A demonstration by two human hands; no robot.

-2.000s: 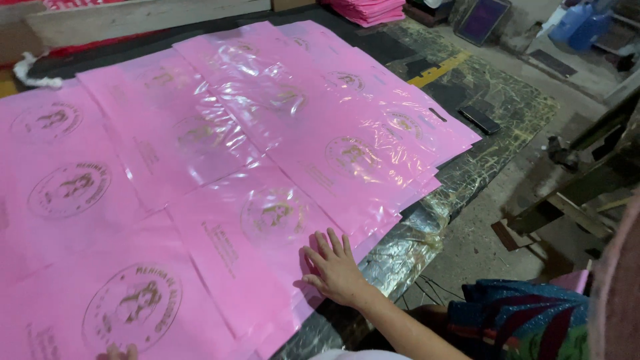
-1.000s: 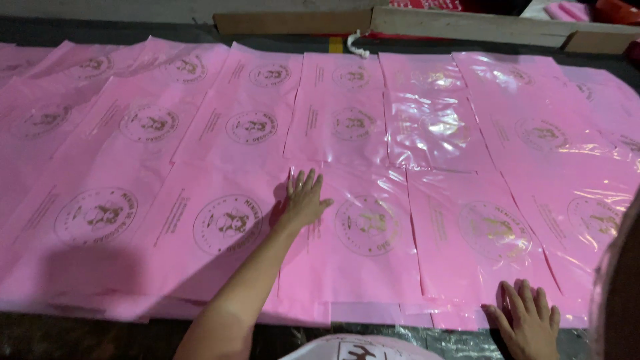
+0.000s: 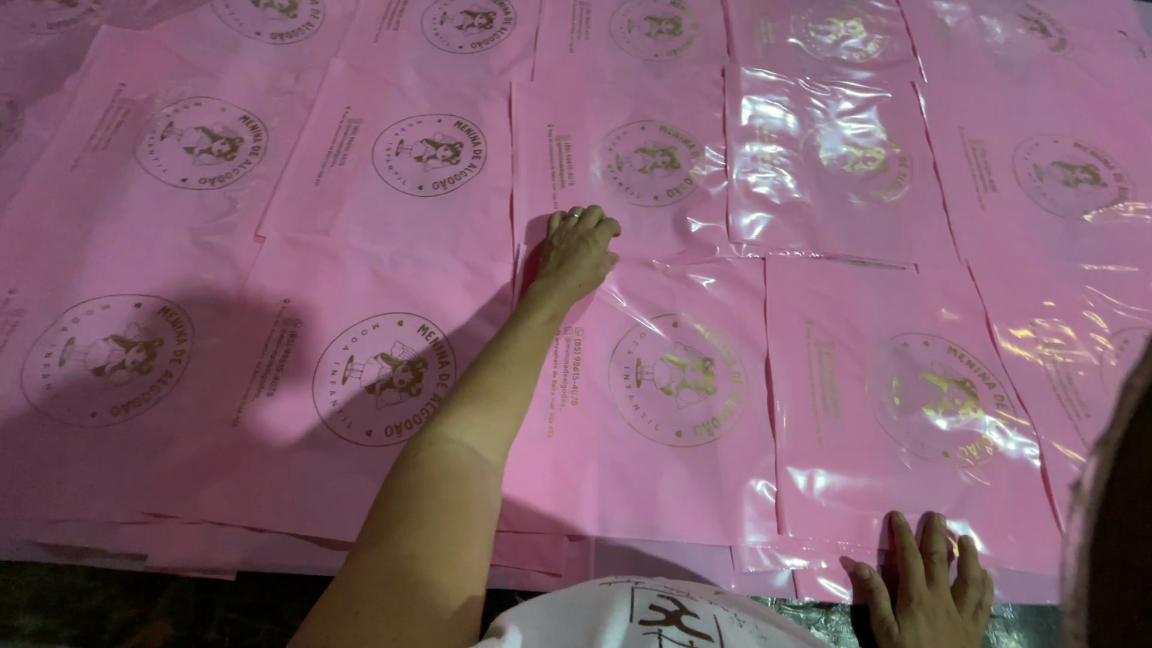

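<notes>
Overlapping rows of pink plastic bags [image 3: 684, 486] printed with round gold emblems cover the work surface. Near the middle of the head view, my left hand [image 3: 578, 250] has its fingers curled at the upper left corner of a front-row bag, and creases run through the plastic from it. The fingertips are partly hidden, but they appear to pinch that corner. Fingers spread, my right hand [image 3: 931, 580] rests at the front edge of the bags at lower right, touching the plastic and holding nothing.
Below the bags, a dark table covering [image 3: 162, 603] shows along the front edge. Crinkled clear plastic [image 3: 1026, 625] lies beside my right hand. Part of a white printed shirt [image 3: 657, 616] is at bottom centre, and a dark blurred shape fills the lower right edge.
The view has swung left since the first frame and now sits closer over the bags. My left hand's fingers, spread flat one second ago, are now curled. My right hand stays at the front edge.
</notes>
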